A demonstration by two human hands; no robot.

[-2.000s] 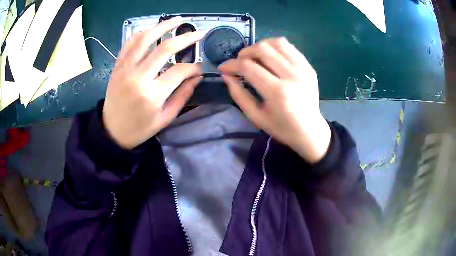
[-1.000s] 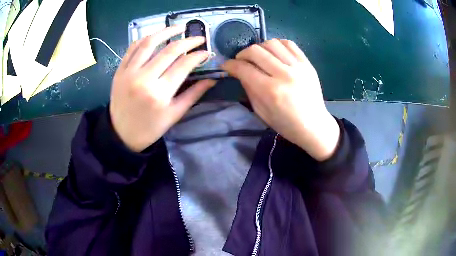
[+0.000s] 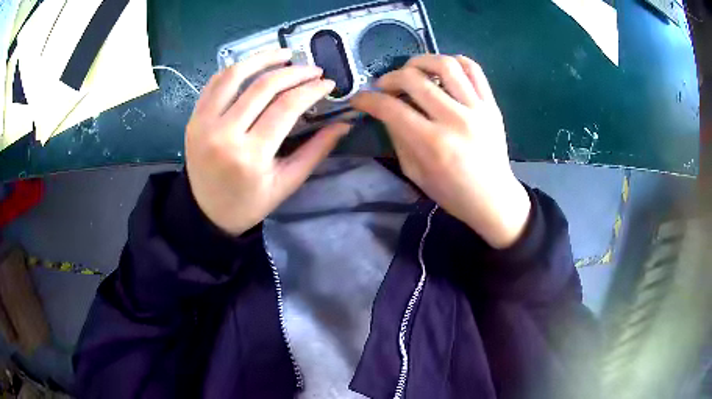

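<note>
The grey front housing [image 3: 300, 40] lies at the bench's front edge, tilted with its right end farther away. Its dark oval window [image 3: 331, 62] is near the middle and the round speaker grille [image 3: 388, 45] at the right end. A black strip runs along part of its rim. My left hand [image 3: 254, 140] holds the housing's left and near side, fingers on top, thumb at the near edge. My right hand [image 3: 445, 128] is over the near right part, fingertips pinched at the near edge; what they pinch is hidden. A white wire [image 3: 176, 72] curls from the left end.
Cream backing sheets [image 3: 117, 66] with black bands lie at bench left. A pale paper piece [image 3: 597, 23] is at the far right. The green bench [image 3: 531, 101] ends just in front of me. Yellow-black floor tape [image 3: 622, 210] shows at right.
The housing has shifted right and away from me and turned, its right end now farther off. Both hands have moved slightly right with it, still at its near edge.
</note>
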